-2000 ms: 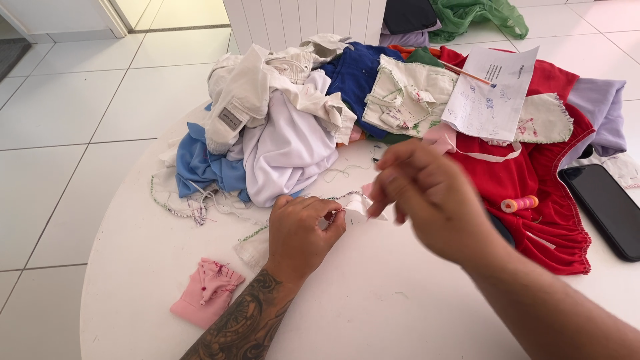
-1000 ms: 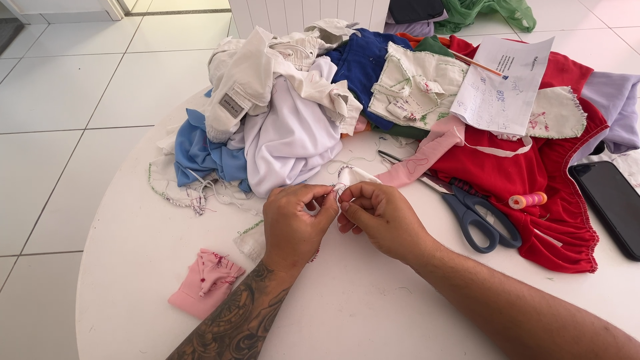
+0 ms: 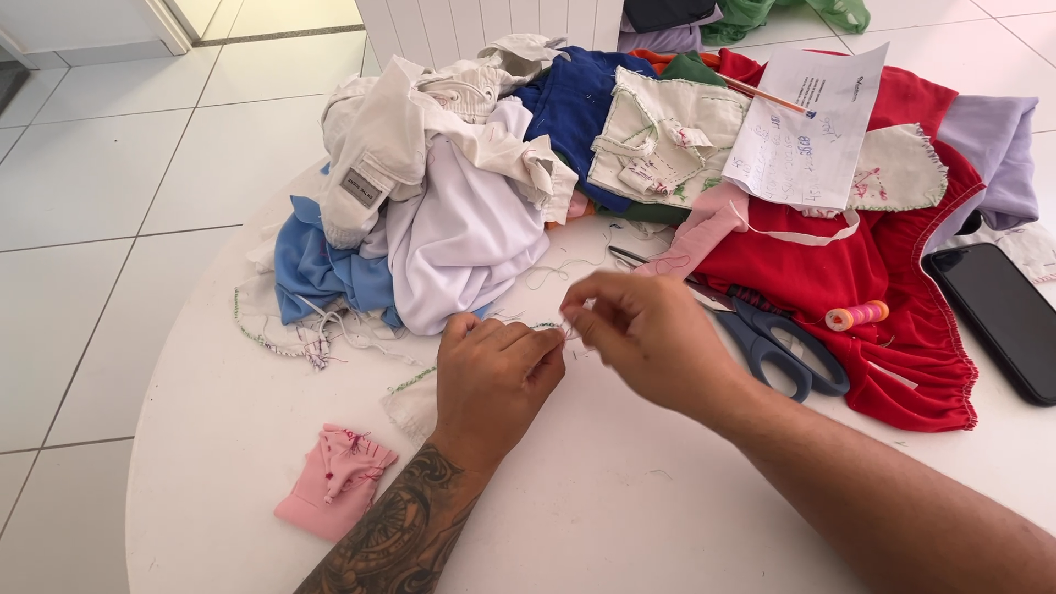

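My left hand (image 3: 495, 384) pinches the edge of a white cloth piece (image 3: 410, 406) with green stitching, which lies mostly hidden under the hand. Just to the right, my right hand (image 3: 643, 334) has its thumb and forefinger pinched near the left fingertips, at the cloth's edge; a needle or thread between them is too small to make out. Blue-handled scissors (image 3: 769, 346) lie right of the right hand, their blades partly covered by it. A spool of pink and orange thread (image 3: 856, 315) rests on red fabric (image 3: 825, 260). A folded pink cloth (image 3: 338, 487) with dark red stitches lies left of my left forearm.
A heap of garments, with a lilac-white cloth (image 3: 462, 239), blue fabric (image 3: 569, 107) and cream clothing (image 3: 375, 140), covers the far side of the round white table (image 3: 190, 429). A handwritten paper (image 3: 804, 132) and a pencil (image 3: 763, 93) lie on top. A black phone (image 3: 998, 318) is at the right.
The right hand was raised, then came down to meet the left hand at the cloth; now it is slightly apart to the right. The left hand has stayed near the same spot.
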